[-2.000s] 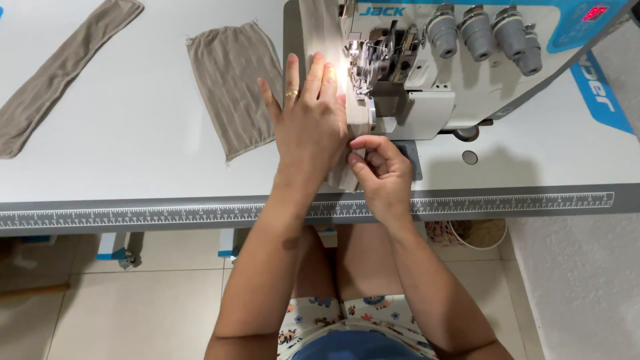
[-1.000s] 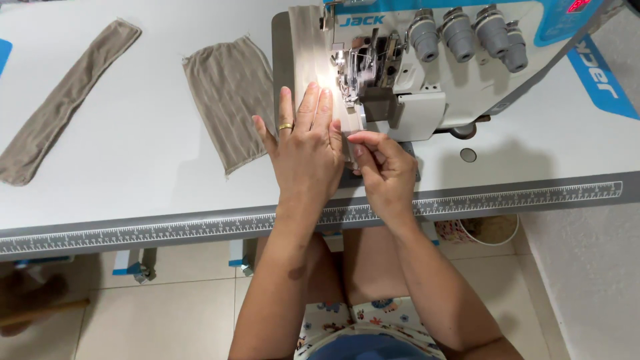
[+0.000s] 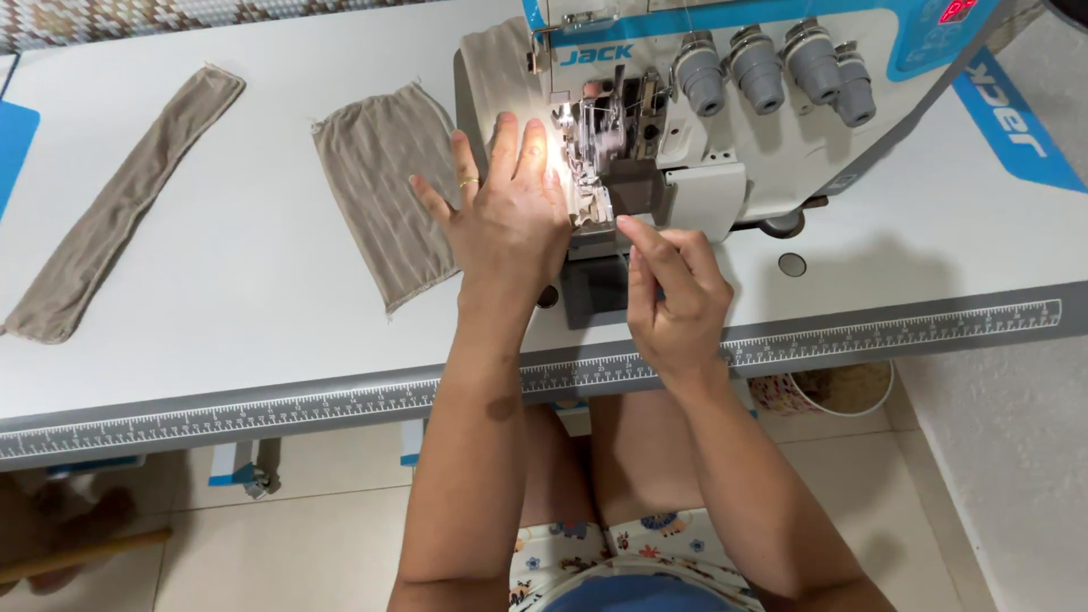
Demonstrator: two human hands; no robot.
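My left hand (image 3: 510, 208) lies flat with fingers spread on a strip of taupe fabric (image 3: 501, 72) beside the lit needle area of a Jack overlock sewing machine (image 3: 722, 76). Its fingertips are left of the presser foot (image 3: 595, 204), where a gathered fabric edge shows. My right hand (image 3: 676, 289) is raised just in front of the foot, thumb and index finger close together; a thin thread seems to run near them, but whether they grip it is unclear. A gathered taupe fabric piece (image 3: 387, 191) lies left of my left hand. Farther left is a long, narrow fabric piece (image 3: 127, 204).
A printed ruler (image 3: 323, 412) runs along the table's front edge. Gray thread tension knobs (image 3: 756, 81) stand on the machine. Below the table at right is a round bin (image 3: 824, 391) beside a wall. At lower left, part of another person's foot (image 3: 85, 518) shows on the floor.
The fabric has moved away from me past the foot; its near end no longer hangs toward the table edge. My right hand has come off the fabric. The view has shifted somewhat.
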